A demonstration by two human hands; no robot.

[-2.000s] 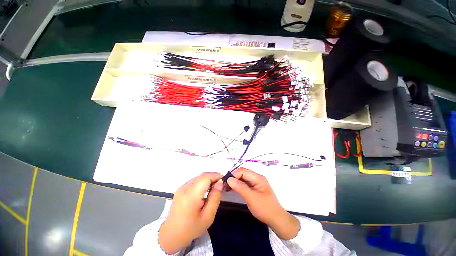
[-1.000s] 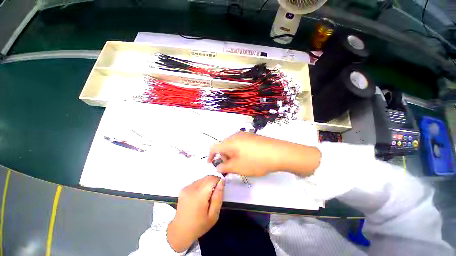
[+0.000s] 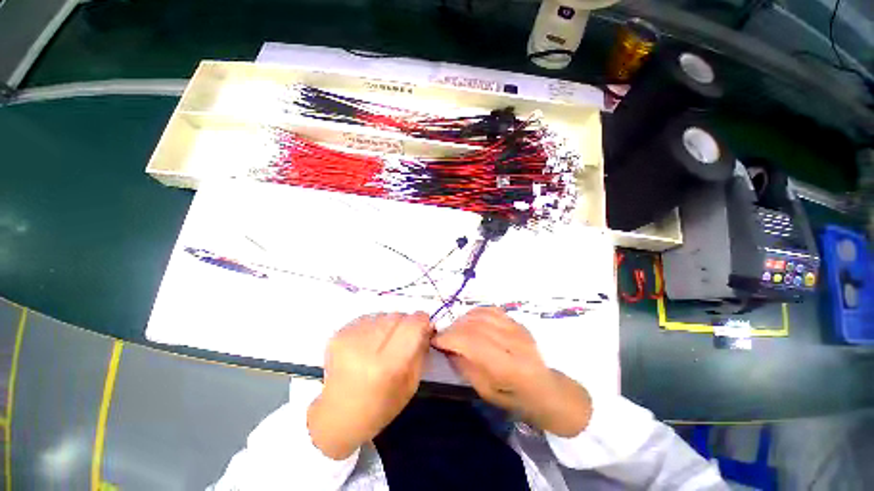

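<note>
The wire harness (image 3: 469, 275) lies on the white work sheet (image 3: 316, 225), with thin leads spreading left and right. Its dark lead runs down from near the tray edge to my fingertips. My left hand (image 3: 377, 369) and my right hand (image 3: 498, 362) meet at the sheet's front edge, both pinching the harness end. The gripped part is mostly hidden by my fingers; I cannot tell if tape is there. A black round part (image 3: 494, 226) lies by the tray edge.
The cream parts tray (image 3: 165, 173) behind the sheet holds bundled lead wires (image 3: 331, 171). At the right are black tape rolls (image 3: 661, 158), the automatic tape dispenser (image 3: 714, 235), a red wire loop (image 3: 640, 278) and a blue bin (image 3: 848, 312). The fan base (image 3: 556, 36) and a gold can (image 3: 632, 50) stand behind.
My right hand has drawn back from over the middle of the harness to its lower end, beside my left hand. The harness's dark lead and the red wire loop are uncovered again.
</note>
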